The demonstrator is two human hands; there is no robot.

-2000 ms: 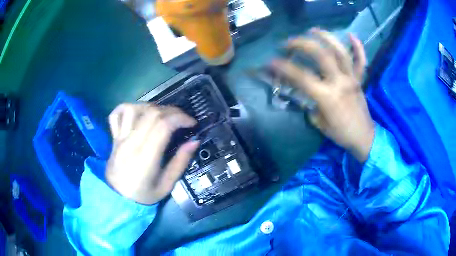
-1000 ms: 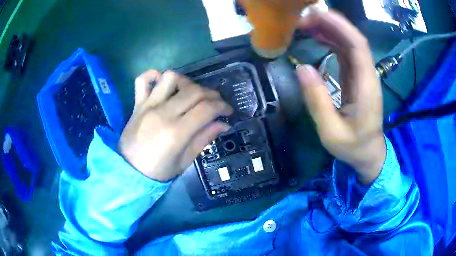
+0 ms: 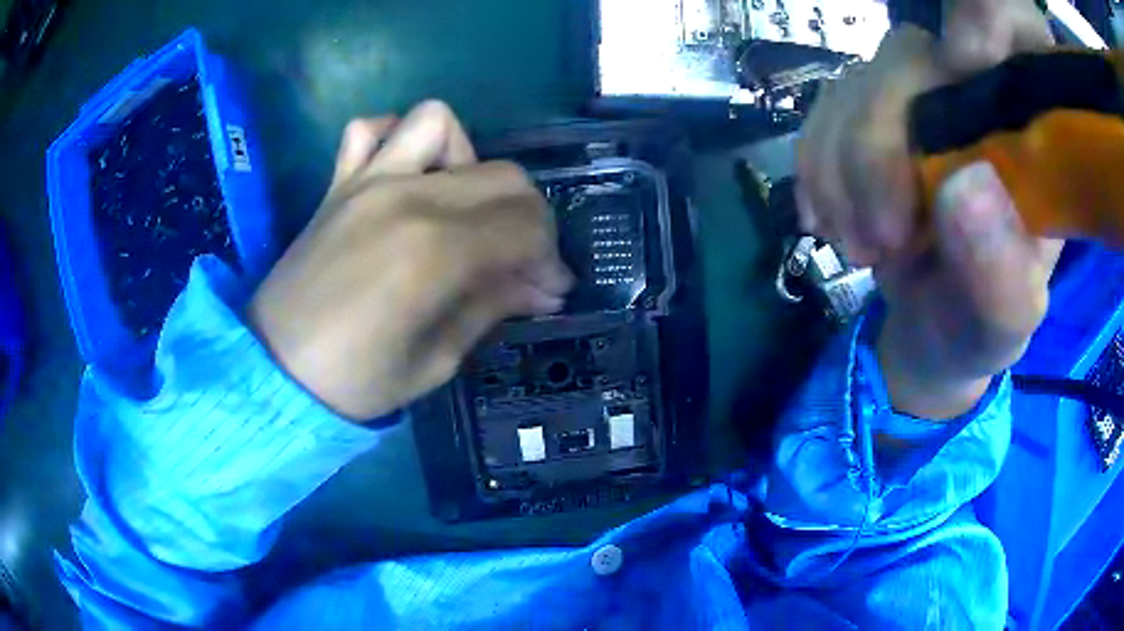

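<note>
A black two-section housing (image 3: 573, 425) lies in a dark rectangular fixture (image 3: 690, 370) in front of me, with slots in the upper section and a round hole and two white pads in the lower. My left hand (image 3: 425, 265) is over the housing's upper left side, fingers bent together; whether they hold a small part cannot be told. My right hand (image 3: 943, 234) is at the upper right, closed around the orange and black electric screwdriver (image 3: 1042, 166), which is turned sideways. A blue parts bin (image 3: 253, 185) with many tiny dark pieces stands left of my left hand.
A silver air gun (image 3: 844, 290) lies right of the fixture, by my right wrist. White-and-black boxes with metal mechanisms (image 3: 690, 56) stand beyond the fixture. A large blue tray (image 3: 1060, 493) with dark parts is at the right edge. A green mat (image 3: 358, 62) covers the bench.
My right hand has moved from beside the air gun to the screwdriver and taken hold of it; the screwdriver has swung right and turned sideways. My left hand stays over the housing's upper left.
</note>
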